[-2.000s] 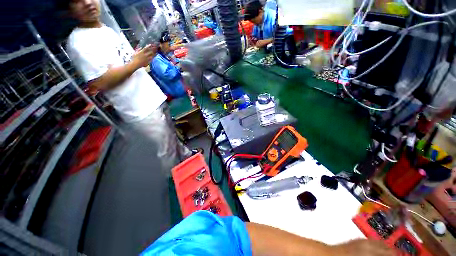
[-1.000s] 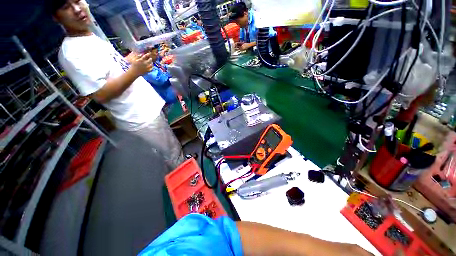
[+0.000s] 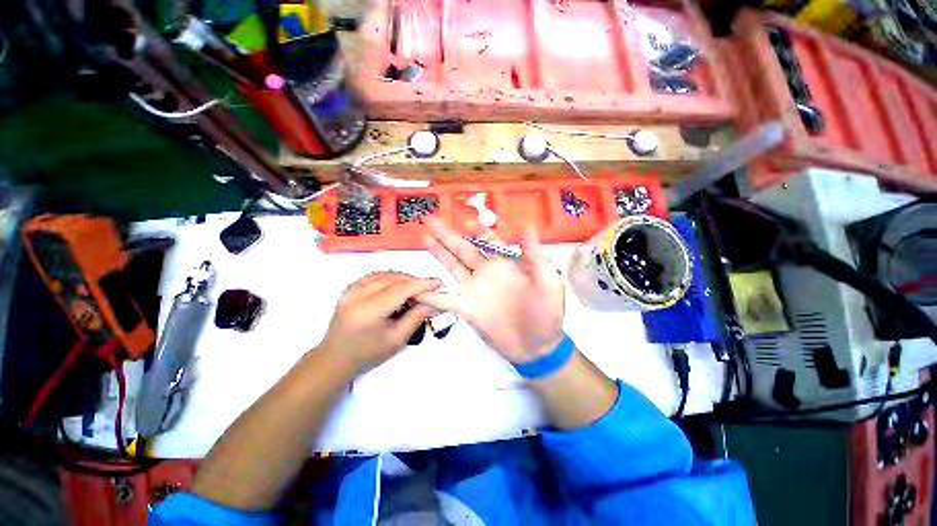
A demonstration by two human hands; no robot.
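My left hand is bent, palm down, its fingertips against the fingers of my right hand; whether it pinches something small is hidden. My right hand is turned palm up with thumb and fingers spread, a blue band at the wrist. A thin silvery piece, perhaps tweezers, shows between its thumb and fingers; I cannot tell if it touches the hand. A small dark piece and a small white piece show just below the hands. Two black device housings lie at left on the white mat.
A red-orange parts tray lies beyond my hands. A dark-spotted white tub stands right. A grey screwdriver-like tool and orange multimeter are left. A wooden rack and pink-red trays are behind; a grey box is right.
The view has swung from the left side of the bench and a standing person to the mat in front. Both hands now show together over the mat.
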